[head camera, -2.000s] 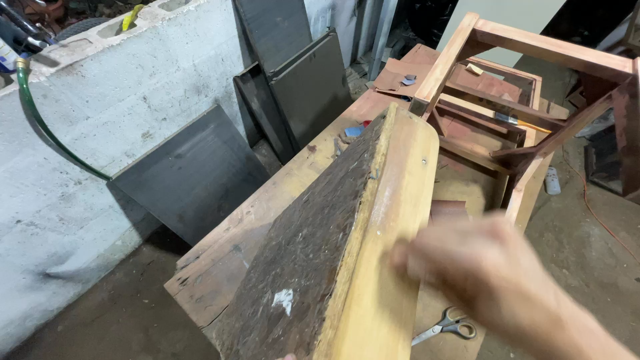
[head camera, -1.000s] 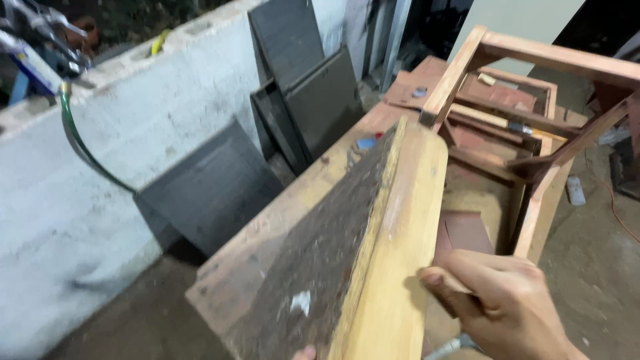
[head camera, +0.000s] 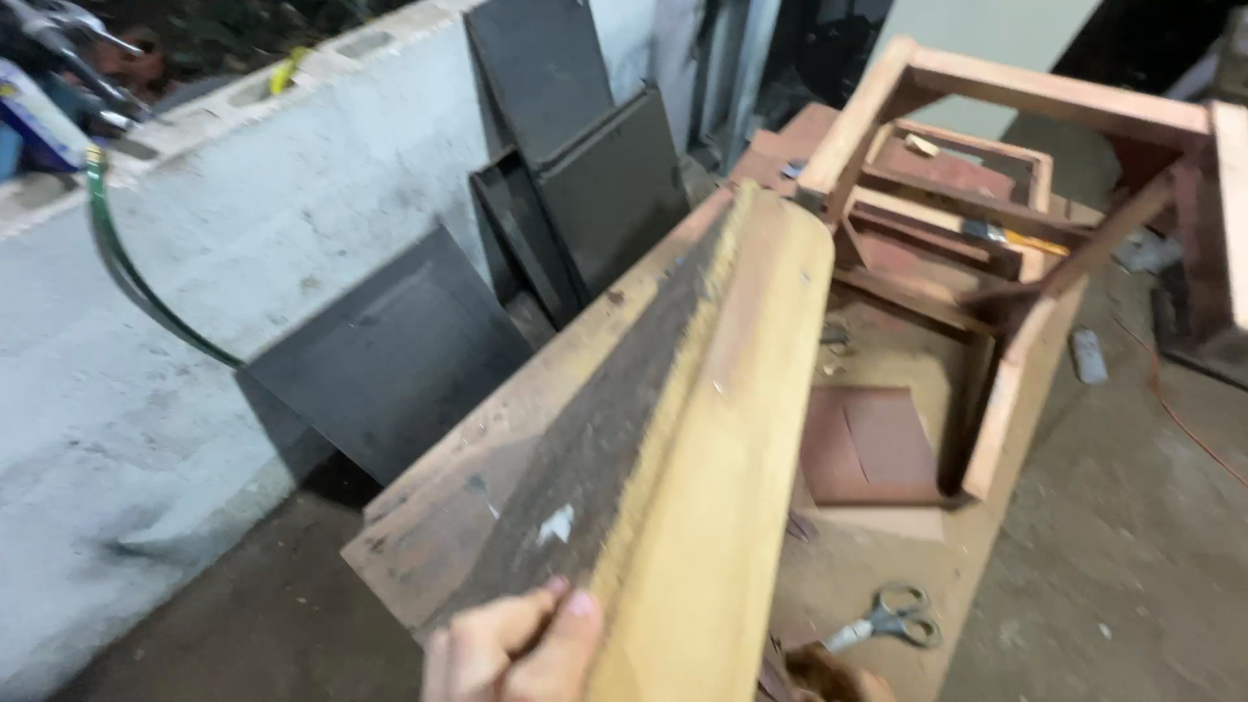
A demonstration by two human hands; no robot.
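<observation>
A pale wooden board (head camera: 731,439) with a rounded far corner and a rough, dark panel (head camera: 595,468) along its left side stands tilted over the workbench. My left hand (head camera: 517,639) grips the dark panel's near edge at the bottom centre, thumb beside the pale wood. Only part of my right hand (head camera: 848,682) shows at the bottom edge, right of the board, near brown material; its fingers are blurred and mostly hidden. Just above it lies a pair of scissors (head camera: 892,619). Reddish-brown sandpaper sheets (head camera: 868,444) lie on the bench, right of the board.
A wooden chair frame (head camera: 1053,88) stands at the bench's far right, with a paintbrush (head camera: 1014,237) among its rails. Dark flat panels (head camera: 390,341) lean against the white block wall (head camera: 244,224). A green hose (head camera: 127,278) hangs over it. An orange cord (head camera: 1170,405) crosses the floor.
My right hand has left the board's right side and moved down to the bottom edge. My left hand shows more fully on the panel's near edge.
</observation>
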